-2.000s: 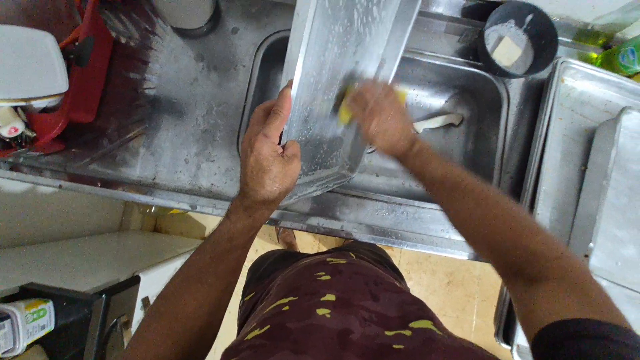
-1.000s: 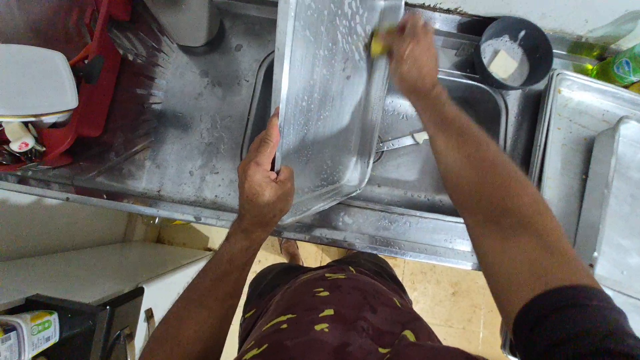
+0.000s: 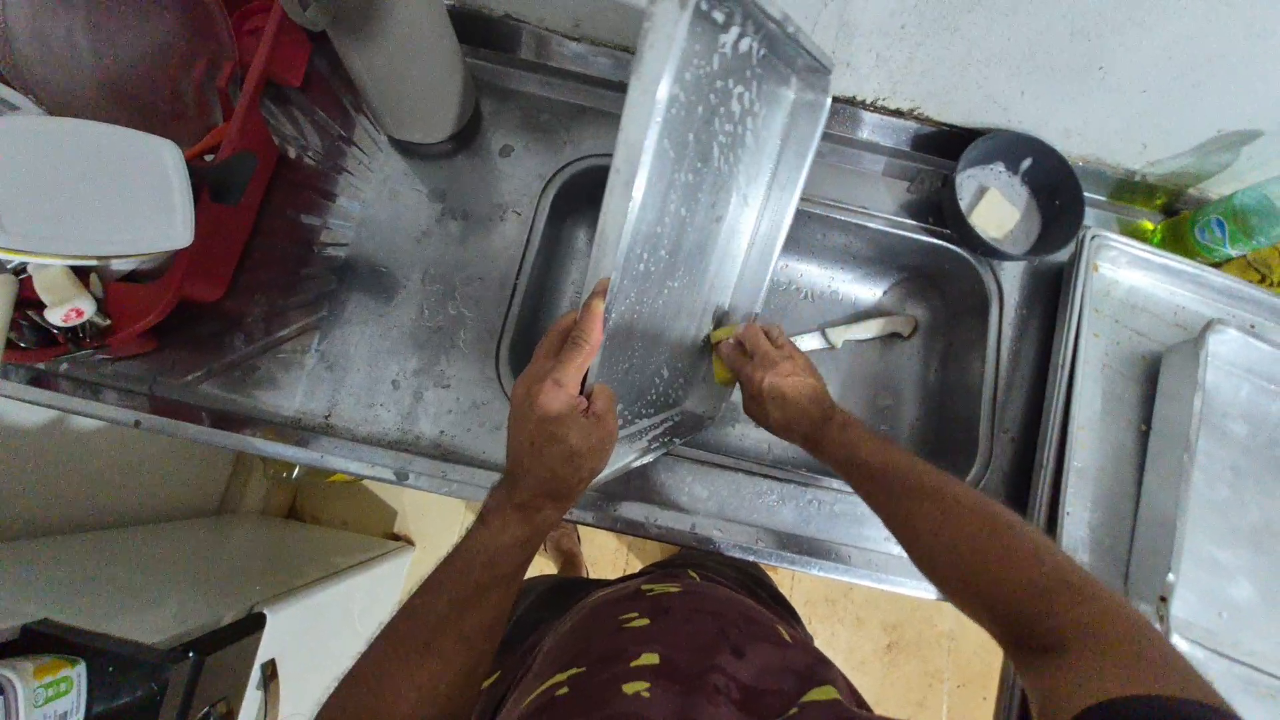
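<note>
A rectangular metal baking pan (image 3: 690,200), wet with suds, is tilted over the sink (image 3: 930,400). My left hand (image 3: 562,405) grips its near left rim, thumb along the outside. A yellow sponge (image 3: 722,355) is pinched in my right hand (image 3: 785,385) and touches the inside of the pan near its lower right wall. In the basin, partly hidden behind the right hand, lies a knife with a white handle (image 3: 872,330). At the sink's back right corner stands a dark bowl (image 3: 1050,195) with foamy liquid and a pale block (image 3: 995,212) in it.
On the right, more metal trays (image 3: 1110,400) are stacked, with a green dish soap bottle (image 3: 1225,225) behind them. A red dish rack (image 3: 225,235) with a white plastic container (image 3: 95,185) and cutlery is at the left. A grey cylindrical vessel (image 3: 405,80) stands at the back.
My right hand with the sponge has come down from the pan's upper right edge to its lower right wall. The left hand still holds the rim. The pan now leans more steeply.
</note>
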